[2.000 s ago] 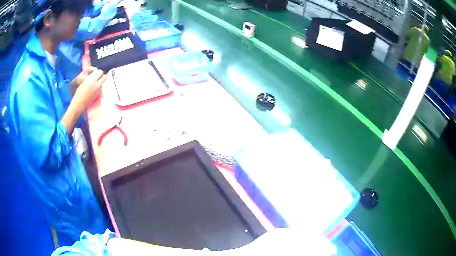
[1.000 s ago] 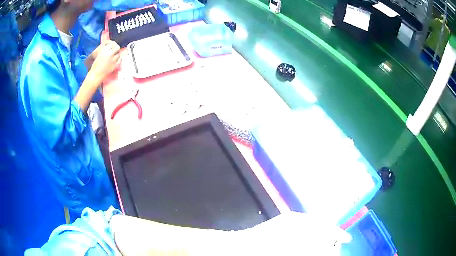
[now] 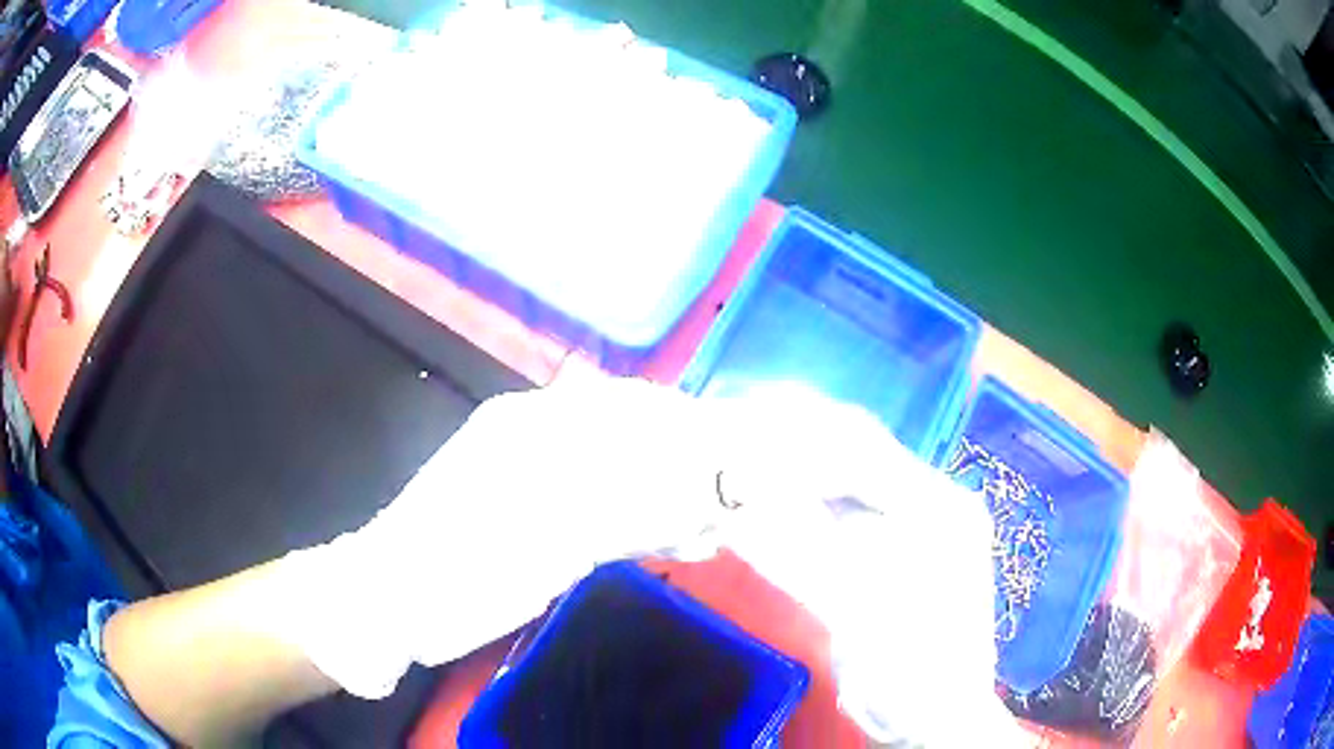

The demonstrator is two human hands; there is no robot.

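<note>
My left hand, in a white overexposed glove, reaches in from the lower left. My right hand, also gloved in white, meets it at the centre. The fingertips come together around a tiny dark curved mark; the glare hides what they hold. Just below the hands is a small blue bin with dark contents. The blue pin bin with thin silvery pieces is right of my right hand. The large blue bin, heaped with overexposed white parts, stands beyond my hands.
The black tray lies left. An empty blue bin stands behind my right hand. Clear bags lie right and far left. A red bin is far right. Red-handled pliers and a metal tray are left.
The view has swung right and down. Both gloved hands and the small front bin, pin bin and red bin now show. The neighbouring worker has mostly left the picture.
</note>
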